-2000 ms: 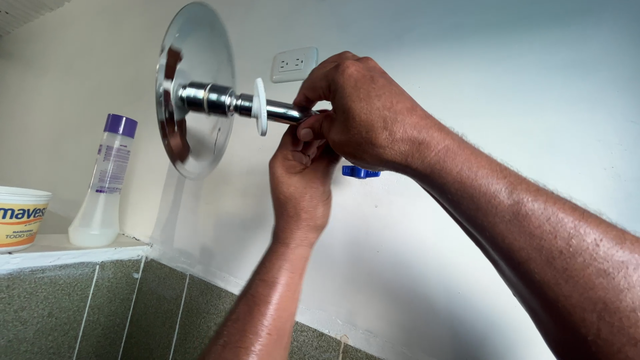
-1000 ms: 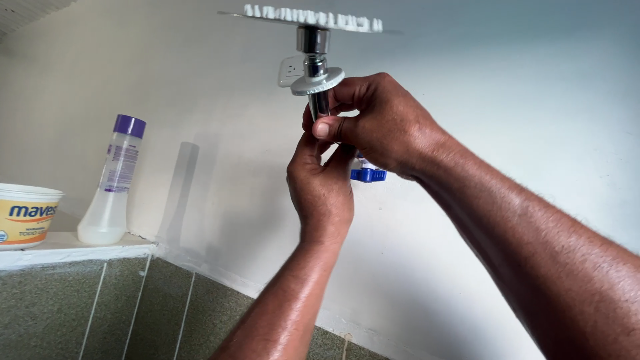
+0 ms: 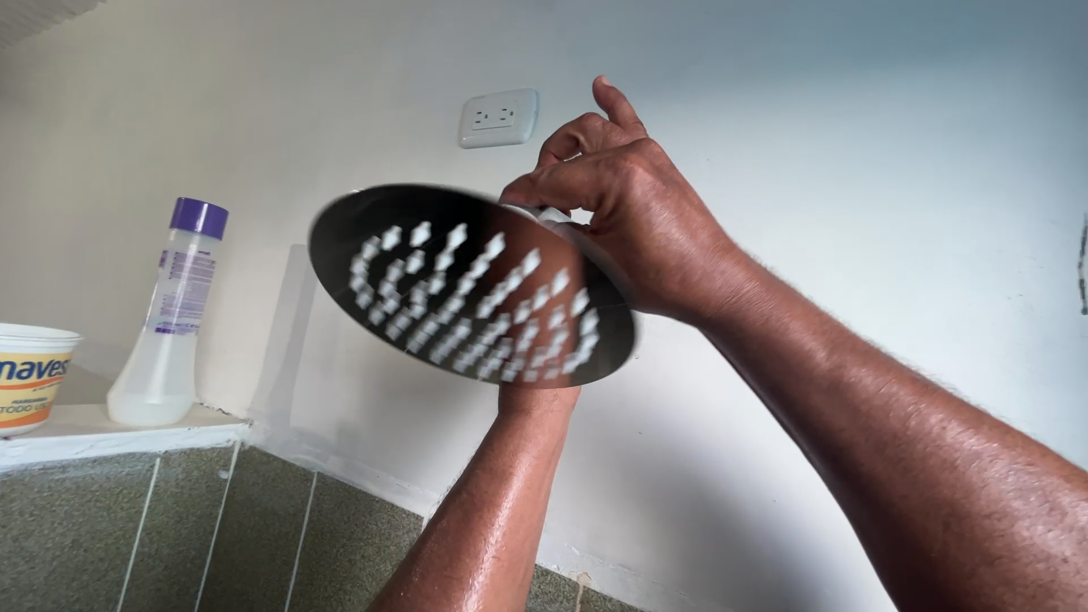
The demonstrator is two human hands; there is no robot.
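A round, flat metal shower head [image 3: 467, 293] is tilted with its face of pale nozzles toward me, slightly blurred. My right hand [image 3: 637, 200] is behind its upper right edge, thumb and fingers pinched at the fitting on its back, little finger raised. A bit of a white flange [image 3: 544, 214] shows between these fingers and the disc. The disc hides most of my left hand [image 3: 537, 399]; only the wrist and forearm show below it, so its grip cannot be seen. The metal arm behind the disc is hidden too.
A wall outlet [image 3: 498, 118] is above the shower head. At left, a bottle with a purple cap [image 3: 199, 218] and a plastic tub [image 3: 36, 378] stand on a painted ledge [image 3: 119, 435]. Dark tiles [image 3: 263, 510] cover the lower wall.
The shower head has swung from edge-on above my hands to facing me and now covers my left hand. My right hand's little finger has lifted. The blue valve handle is no longer visible.
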